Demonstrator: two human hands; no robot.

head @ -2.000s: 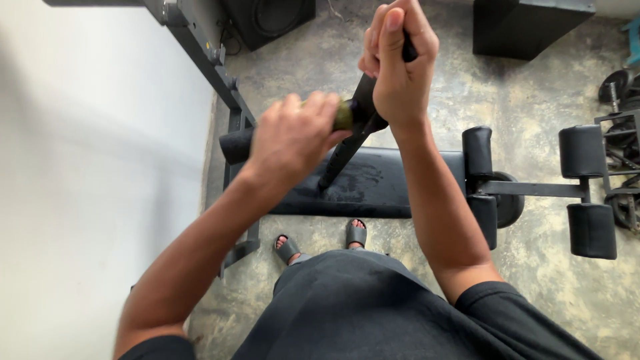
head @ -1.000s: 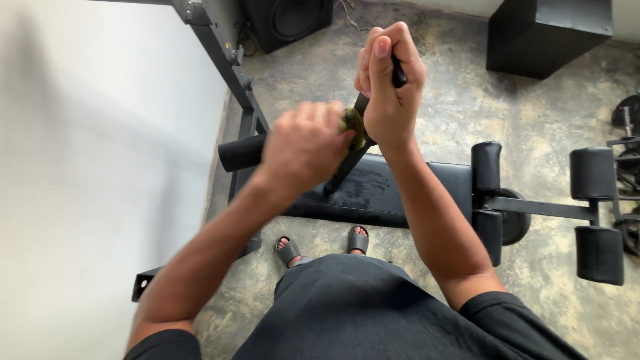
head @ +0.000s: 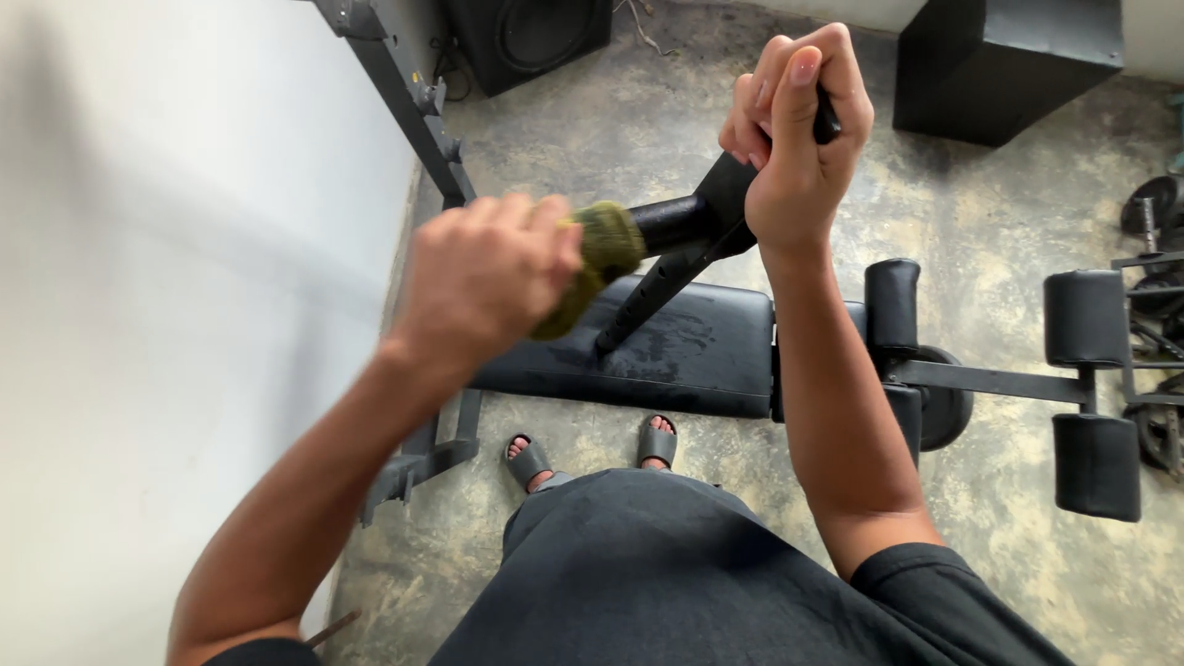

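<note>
My left hand [head: 490, 277], blurred, is closed on a green cloth [head: 606, 245] at the left end of a black metal tube [head: 671, 225]. The tube joins a black metal bar with holes [head: 652, 301], whose end is at the bench pad. Higher up on the right, my right hand [head: 805, 139] grips a black handle [head: 826, 118], of which only a bit shows between palm and fingers. Below both hands lies the black padded bench [head: 712, 370], with wet-looking marks on its top.
A grey upright of a rack [head: 398, 92] stands beside the white wall at left. A black speaker [head: 555, 37] and a black box [head: 1008, 69] stand beyond. Foam rollers [head: 1087, 319] on a leg attachment and weight plates [head: 1152, 203] are at right.
My left hand has moved left with the green cloth, baring more of the black tube. My right hand keeps its grip on the handle.
</note>
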